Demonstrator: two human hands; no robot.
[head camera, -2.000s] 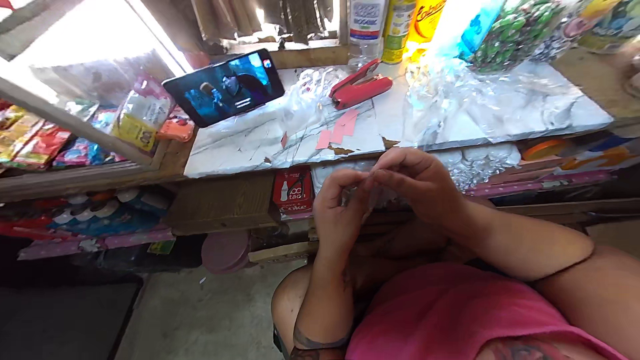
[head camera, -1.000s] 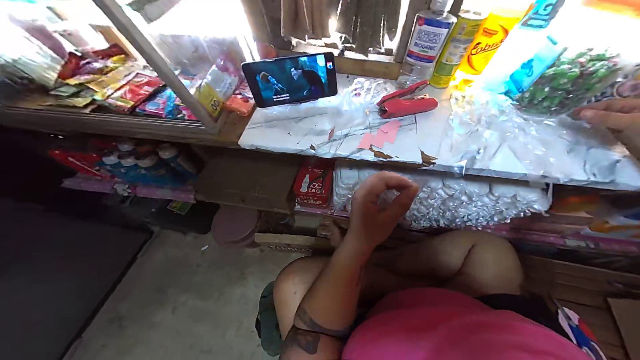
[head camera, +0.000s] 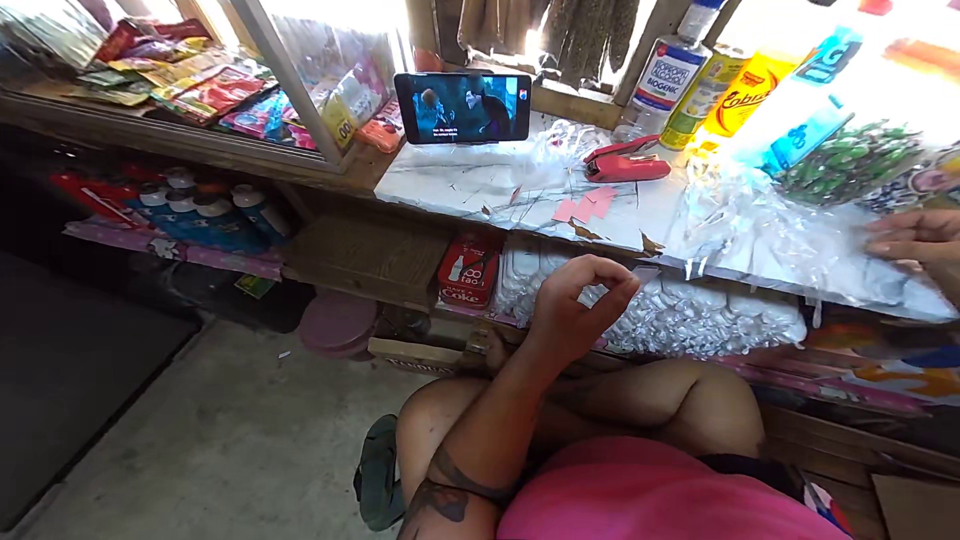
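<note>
My left hand (head camera: 581, 300) is raised before the counter's front edge, thumb and forefinger pinching a small translucent plastic piece (head camera: 643, 279). At the right edge of the view, my right hand (head camera: 919, 238) touches a pile of clear plastic bags (head camera: 780, 225) on the white marble-patterned counter (head camera: 465, 184); whether it grips one I cannot tell. Behind my left hand lie several small pink paper pieces (head camera: 585, 206). A red stapler (head camera: 628, 165) rests beyond them, beside crumpled clear plastic (head camera: 566, 142).
A phone (head camera: 463, 109) showing a video stands at the back. Bottles (head camera: 664, 82) and a yellow container (head camera: 742, 94) line the back right. Snack packets (head camera: 202, 82) fill a case at left. Below are a red tin (head camera: 469, 274), filled plastic bags (head camera: 697, 315) and a pink round container (head camera: 337, 322).
My hands were together two seconds ago; my right hand has since moved away to the plastic bags at the right. My left hand stays raised before the counter.
</note>
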